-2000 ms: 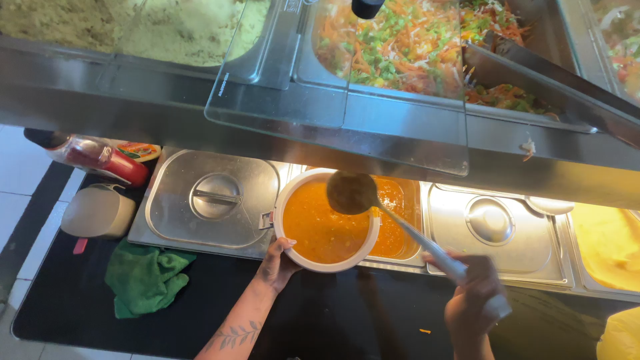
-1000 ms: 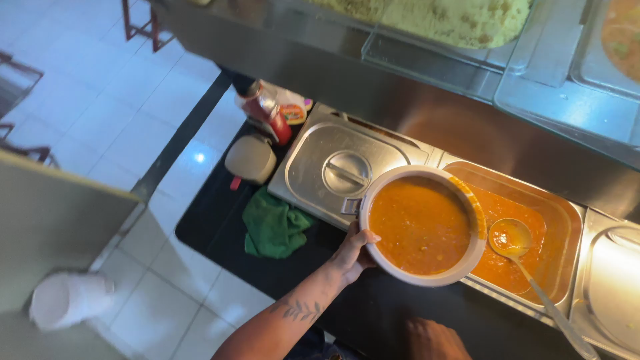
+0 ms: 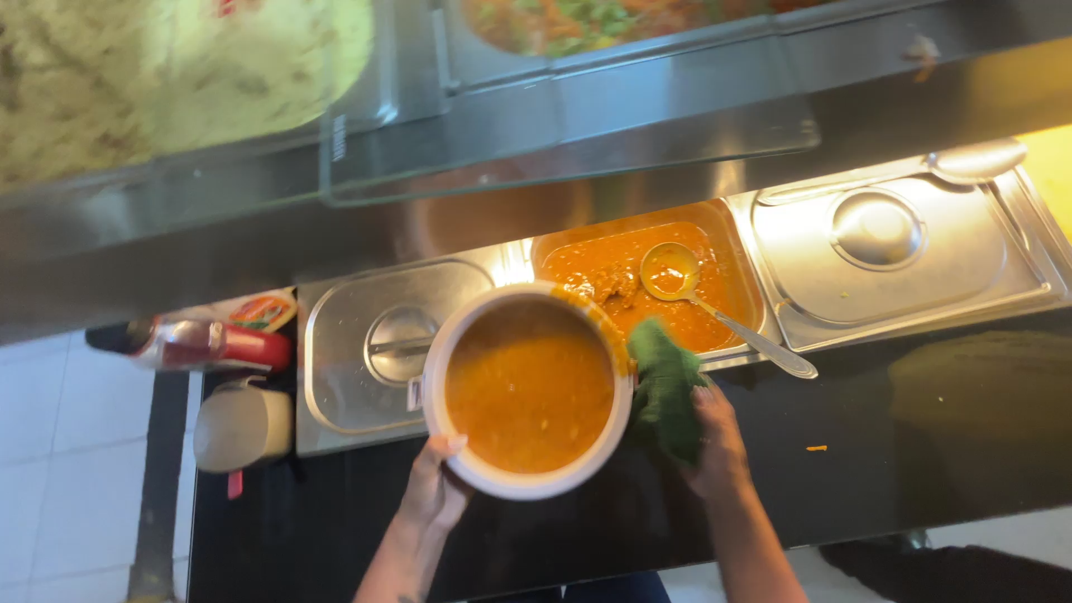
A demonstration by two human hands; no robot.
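Observation:
My left hand (image 3: 435,481) holds a round white tub (image 3: 536,484) by its lower left rim. Orange-brown soup or sauce (image 3: 528,385) fills much of the tub, and orange drips mark its upper right rim. In my right hand (image 3: 718,440) is a bunched green cloth (image 3: 670,394), close against the tub's right side; whether it touches cannot be told. Behind them, a metal ladle (image 3: 670,272) rests in a steel pan (image 3: 754,289) of the same-coloured food, its handle lying over the pan's front edge.
Lidded steel pans (image 3: 335,352) (image 3: 963,276) flank the food pan. At the left stand a red bottle (image 3: 243,347) and a pale container (image 3: 239,427). A glass shelf (image 3: 569,159) overhangs the back. An orange scrap (image 3: 816,448) lies on the black counter (image 3: 837,502).
My right hand, on the ladle's handle two seconds ago, now holds the green cloth, which lay on the counter at the left. The ladle now rests in the pan. The view has swung about.

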